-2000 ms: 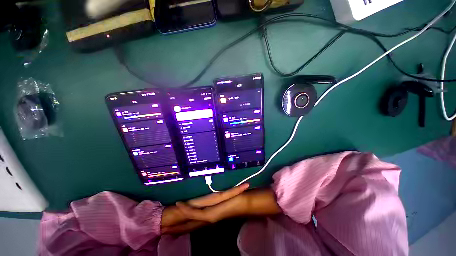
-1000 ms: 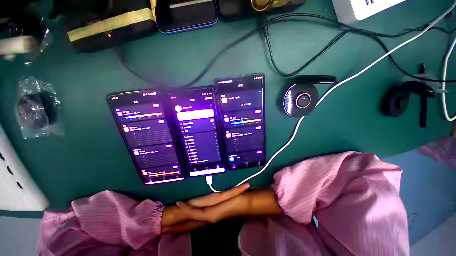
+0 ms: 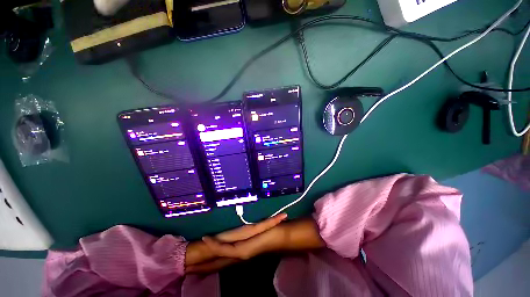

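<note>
Three black phones lie side by side on the green mat, screens lit: left (image 3: 165, 165), middle (image 3: 224, 156), right (image 3: 274, 142). A white cable (image 3: 325, 170) is plugged into the middle phone's bottom. A round black charging case (image 3: 343, 115) with a lit ring lies open right of them. My left hand (image 3: 251, 230) and my right hand (image 3: 250, 248) are crossed over each other below the phones, at the mat's near edge. Their visible fingers are extended and hold nothing. Parts of both hands hide each other.
Dark items in clear plastic (image 3: 33, 136) lie at left, beside a white board (image 3: 20, 214). Black boxes with yellow tape (image 3: 122, 35) and a spare phone (image 3: 209, 20) lie behind. A black cable (image 3: 255, 58), a white block (image 3: 407, 11) and another black case (image 3: 453, 114) also show.
The view has shifted slightly. A blurred pale shape at the back left moved left and nearer, then back to the top edge. My hands and the phones have not visibly moved.
</note>
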